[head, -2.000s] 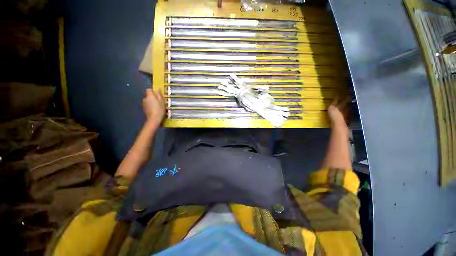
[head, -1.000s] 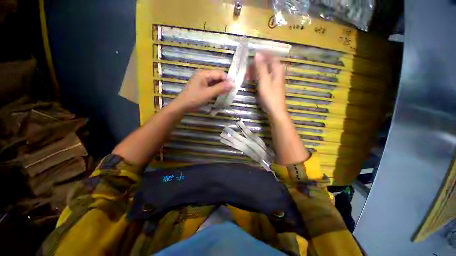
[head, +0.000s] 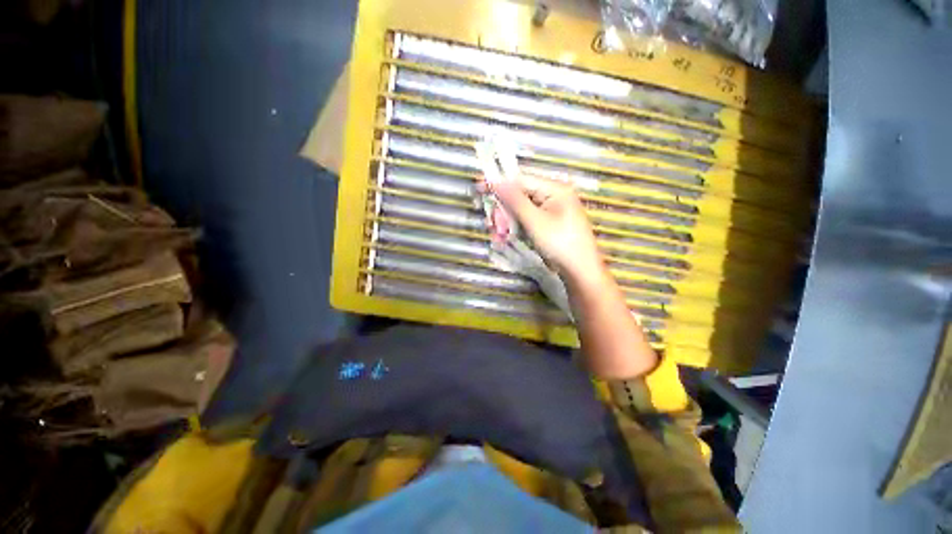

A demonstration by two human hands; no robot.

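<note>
The yellow zipper template (head: 357, 209) lies in front of me, tilted a little, with long parallel grey and whitish slots. My right hand (head: 545, 221) is over its middle, with thumb and fingers closed on pale zippers (head: 496, 159) that stick out beyond the fingertips. More pale strips (head: 545, 284) lie under and beside the hand and wrist, partly hidden. A small pinkish-red patch shows below the fingers; it is too blurred to tell what it is. My left hand is not in view.
A clear poly bag (head: 720, 26) of pale strips lies at the template's far right. Brown cut fabric (head: 115, 297) is piled at left. A grey metal table (head: 887, 209) is at right with the edge of a second template (head: 924, 438). Cardboard (head: 329, 130) shows behind the template's left edge.
My left hand let go of the board's edge, held a pale strip, then left the view. My right hand left the board's right edge and now holds zippers over its middle. The bundle has spread.
</note>
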